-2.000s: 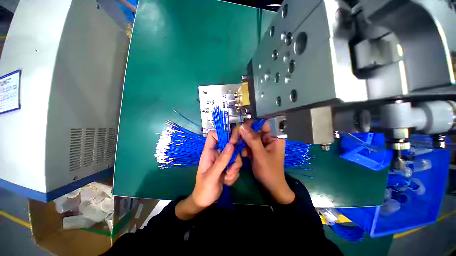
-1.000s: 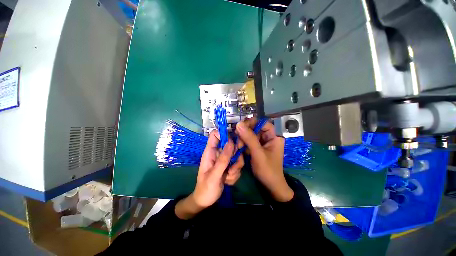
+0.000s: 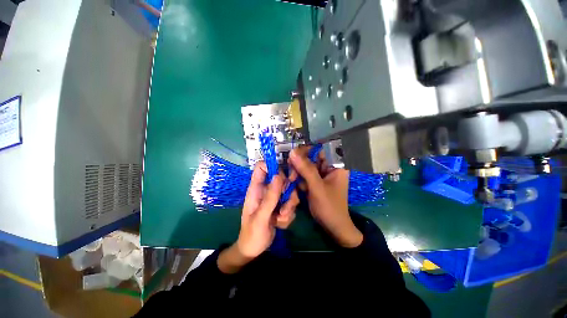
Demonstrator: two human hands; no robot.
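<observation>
My left hand [image 3: 260, 208] is closed round a bunch of blue lead wires [image 3: 268, 155] that stands up out of its fingers. My right hand [image 3: 323, 186] has its thumb and fingertips at the fixture's near edge, close to the left fingers, with blue wires showing behind and between them. Whether a single wire is in its fingertips is too small to tell. The silver fixture plate [image 3: 253, 121] lies just beyond the hands, with a brass-coloured block [image 3: 296, 115] at its right. A broad wire pile [image 3: 224, 181] lies on the mat behind both hands, pale tips at left.
The grey machine head [image 3: 360, 81] overhangs at right, with fittings [image 3: 488, 140] on it. A small blue bin [image 3: 444, 180] and a large blue tote [image 3: 528, 248] are at right. An off-white unit [image 3: 99, 124] is at left, above a cardboard box [image 3: 81, 298] of whitish pieces.
The view has shifted slightly, and the machine head appears further left than one second ago. My hands keep nearly the same pose, with the right fingertips still beside the left hand.
</observation>
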